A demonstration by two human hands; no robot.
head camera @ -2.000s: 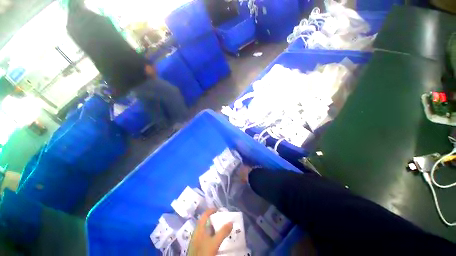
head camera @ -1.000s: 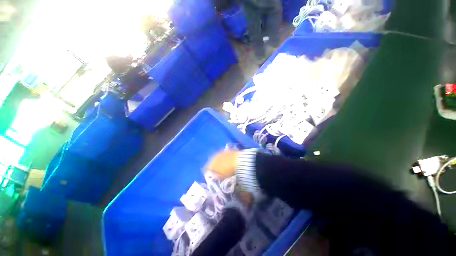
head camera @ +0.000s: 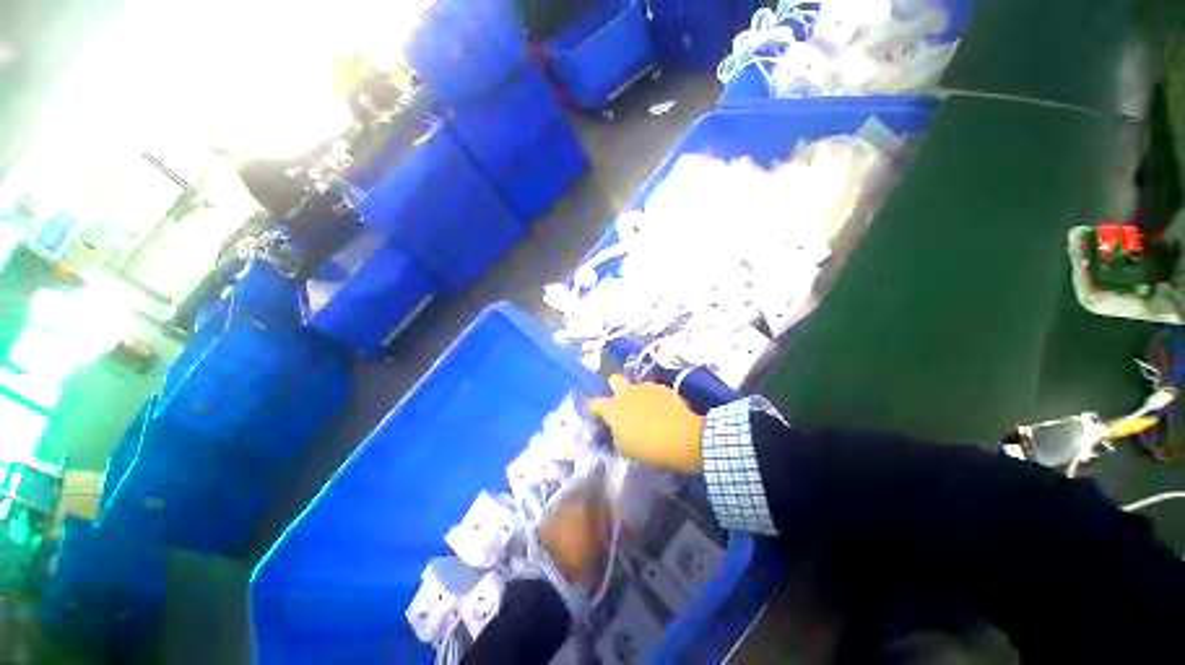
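Note:
An open blue crate (head camera: pixel 377 487) stands in front of me with white socket cubes (head camera: pixel 484 530) and bundled white power cords inside. My right hand (head camera: pixel 650 422) is over the crate's far right corner, palm down with bent fingers; whether it grips a cord is unclear. My left hand (head camera: pixel 574 535) is low in the crate among cords and cubes, blurred and partly covered by them, so its grip is hidden.
A second blue crate of white units (head camera: pixel 741 247) stands beyond, against the green bench (head camera: pixel 949 286). On the bench are a red-lit circuit board (head camera: pixel 1120 253) and a small USB tester (head camera: pixel 1059 439). Stacked blue crates (head camera: pixel 442 195) stand at the left.
My right hand has come up and right, toward the crate's corner. My left hand has moved from the near cubes deeper among the cords. The walking person is out of view.

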